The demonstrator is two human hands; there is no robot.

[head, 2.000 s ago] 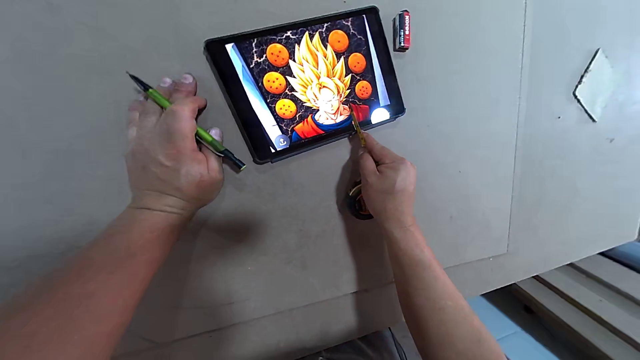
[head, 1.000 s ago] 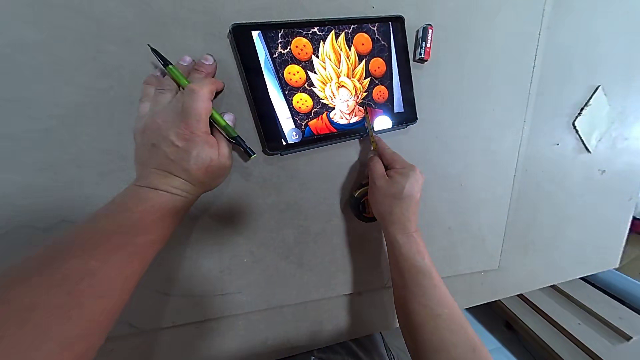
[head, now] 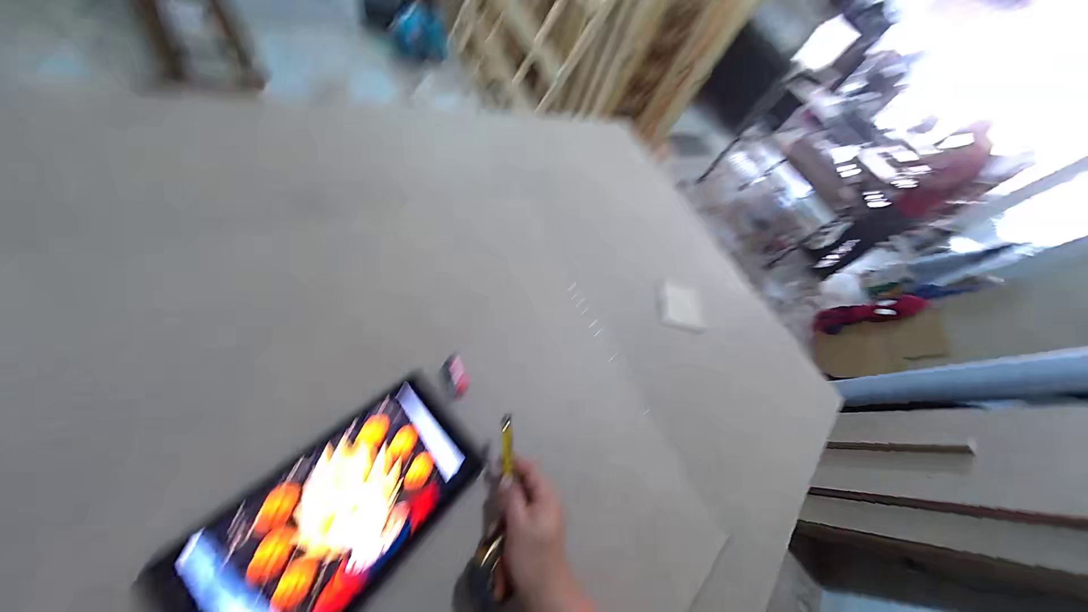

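In the blurred head view, my right hand (head: 534,518) holds a tape measure, its dark case (head: 484,574) under the hand and a short yellow blade (head: 507,446) sticking out past the fingers. Left of that hand, a tablet (head: 340,510) in a dark case lies tilted on the table, its lit screen showing a cartoon figure with spiky yellow hair and orange balls. A small red and black box-like item (head: 456,375) lies just beyond the tablet's upper corner. My left hand is out of view.
The large grey tabletop (head: 340,212) has a pale square piece (head: 681,305) near its right edge. Past the table are wooden slats (head: 586,51), a cluttered bright area at upper right, and stacked boards (head: 935,467) with a pale blue pipe-like bar (head: 960,374) at lower right.
The view has swung up and to the right, so my left hand and the green pen are out of sight. The tape blade now points away from the tablet instead of touching its edge.
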